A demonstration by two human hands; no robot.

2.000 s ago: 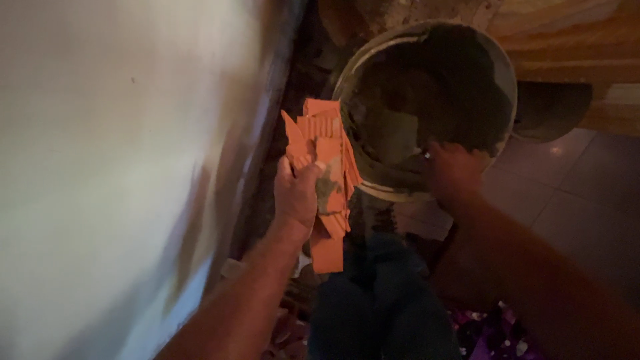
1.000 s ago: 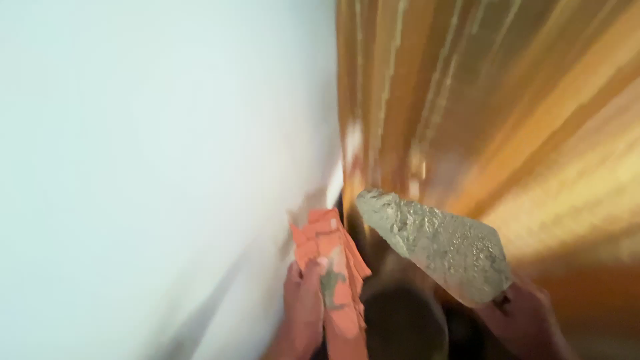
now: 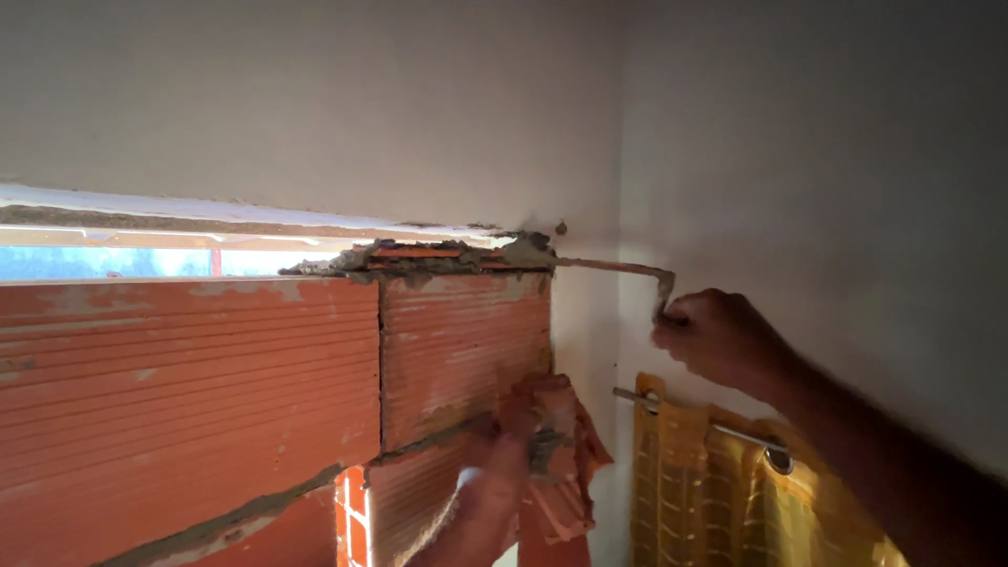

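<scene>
My right hand (image 3: 701, 335) grips the handle of a mason's trowel (image 3: 614, 266), whose thin bent shank reaches left to the top corner of a hollow clay block wall (image 3: 465, 339). The trowel's blade is hard to tell from the grey mortar (image 3: 528, 250) there. Flat clay pieces (image 3: 417, 253) lie bedded in mortar on the top course, below the upper wall edge. My left hand (image 3: 500, 480), blurred, holds a stack of broken clay block pieces (image 3: 555, 465) with a grey mortar smear, close in front of the blocks.
A bright gap (image 3: 157, 256) runs between the block wall and the plastered wall (image 3: 315, 118) above. The corner meets another plastered wall on the right, where a yellow curtain (image 3: 709, 488) hangs by rings from a metal rod (image 3: 740, 437).
The view has swung from the bucket up to the top of the block wall. The trowel, loaded with mortar a second ago, is now at the top corner. The clay pieces remain in my left hand.
</scene>
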